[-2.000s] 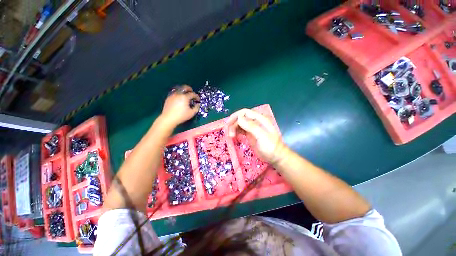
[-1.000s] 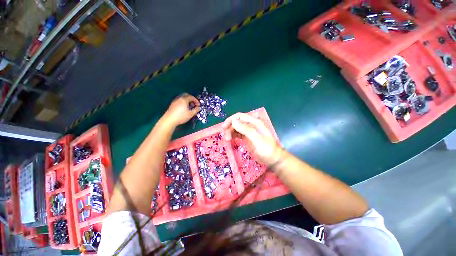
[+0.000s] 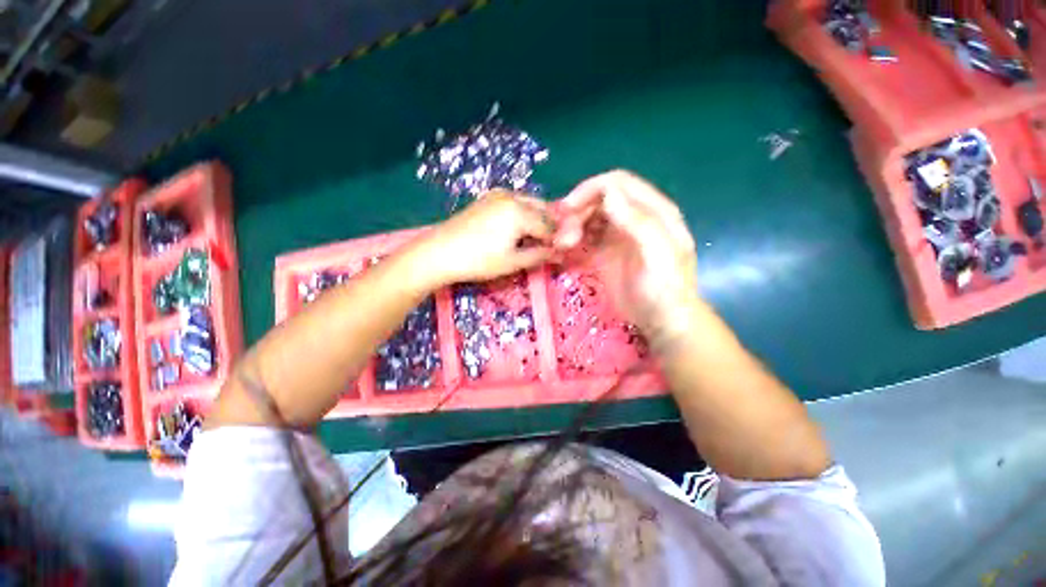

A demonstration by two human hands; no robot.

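The pink-red compartment tray [image 3: 505,396] lies in front of me. Its compartments hold silvery and dark small components [image 3: 407,355], dense in the left ones, and thinly scattered dark specks [image 3: 585,327] in the right one. A loose component pile [image 3: 482,158] sits on the green surface just beyond the tray. My left hand [image 3: 499,239] is bent over the tray's far edge, its fingertips meeting those of my right hand [image 3: 645,241]. My right hand is curved with its fingers toward the left. Whether either hand holds a small part is hidden or too small to tell.
Pink-red side trays with green boards and mixed parts stand at the left [image 3: 229,310]. Another pink-red tray [image 3: 889,218] with round and elongated metallic parts is at the right. A tiny pale piece [image 3: 779,142] lies on the green bench surface [image 3: 757,252]. Shelving shows at the upper left.
My left hand has left the loose pile and moved right and toward me, to the fingertips of my right hand. The pile is now uncovered. The camera view has shifted.
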